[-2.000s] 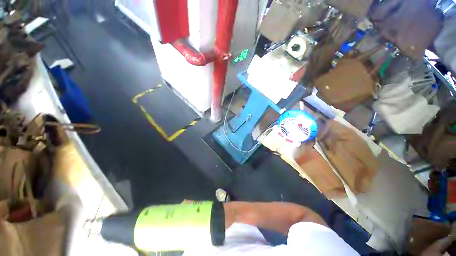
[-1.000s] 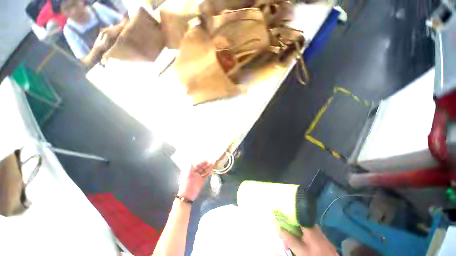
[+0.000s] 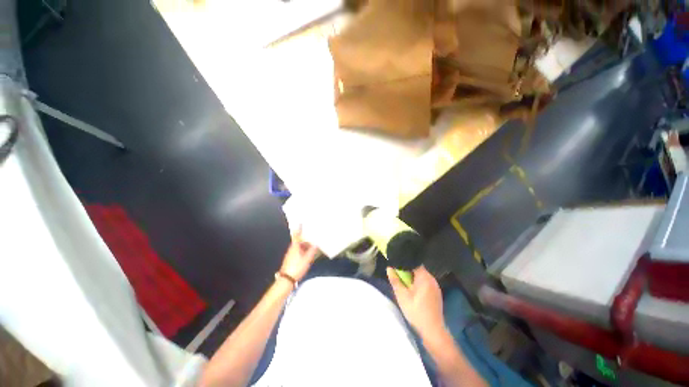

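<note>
My right hand (image 3: pixel 420 296) grips the green handle of a lime-green hot air blower (image 3: pixel 387 229). Its dark round rear end faces me and its front points up and left over the pale thing. My left hand (image 3: pixel 298 259) is at the near left edge of a cream handbag (image 3: pixel 325 227), with fingers on its edge. The bag is washed out against the white table, so its outline is hard to tell. Pale round handles (image 3: pixel 364 249) show at its near edge, below the blower.
Brown handbags (image 3: pixel 385 68) are piled on the far part of the white table (image 3: pixel 257 83). A small blue bin (image 3: pixel 278 184) is at the table's left edge. A red sheet (image 3: pixel 143 264) lies on the left floor. Red pipes (image 3: pixel 544 316) are at the right.
The view has turned and moved closer to the table. My left hand, open over the table edge before, is now at the cream bag. The blower has moved over the bag and points at it.
</note>
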